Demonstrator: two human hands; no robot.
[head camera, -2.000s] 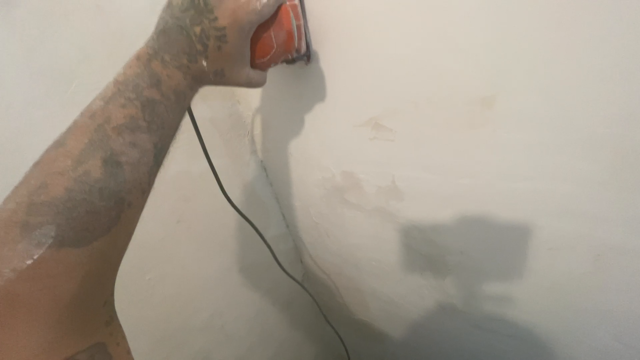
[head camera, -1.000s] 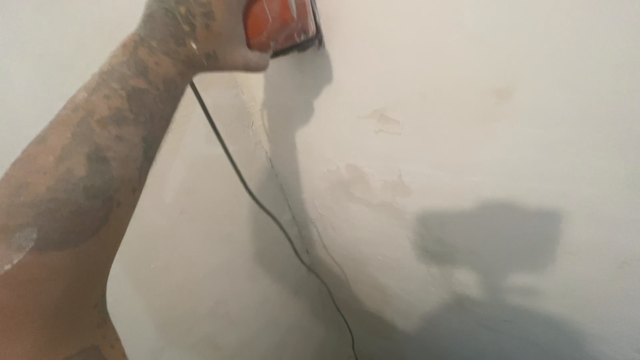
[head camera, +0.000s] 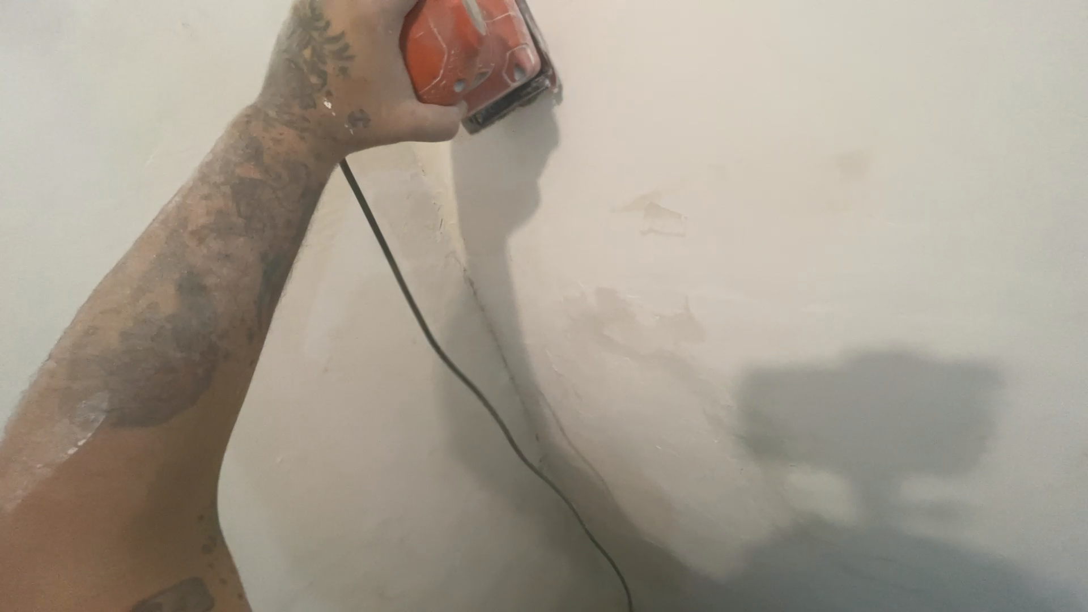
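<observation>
My left hand (head camera: 374, 76) is closed around an orange power sander (head camera: 476, 51) at the top of the view, left of centre. The sander's dark base pad (head camera: 510, 102) is at or very near a pale plastered wall (head camera: 807, 255), tilted, with its upper part cut off by the frame. From behind my wrist a dark power cord (head camera: 433, 336) hangs down across the wall to the bottom edge. Dusty pale marks show on my tattooed forearm. My right hand is out of view.
A thin crack (head camera: 497, 340) runs down the wall beside the cord. Rough, discoloured patches (head camera: 633, 319) lie to its right. Shadows (head camera: 867, 416) of the arm, head and head-worn gear fall across the lower wall.
Against the wall marks, the sander in my left hand has shifted slightly up and right since the earliest frame. The head shadow has moved to the right.
</observation>
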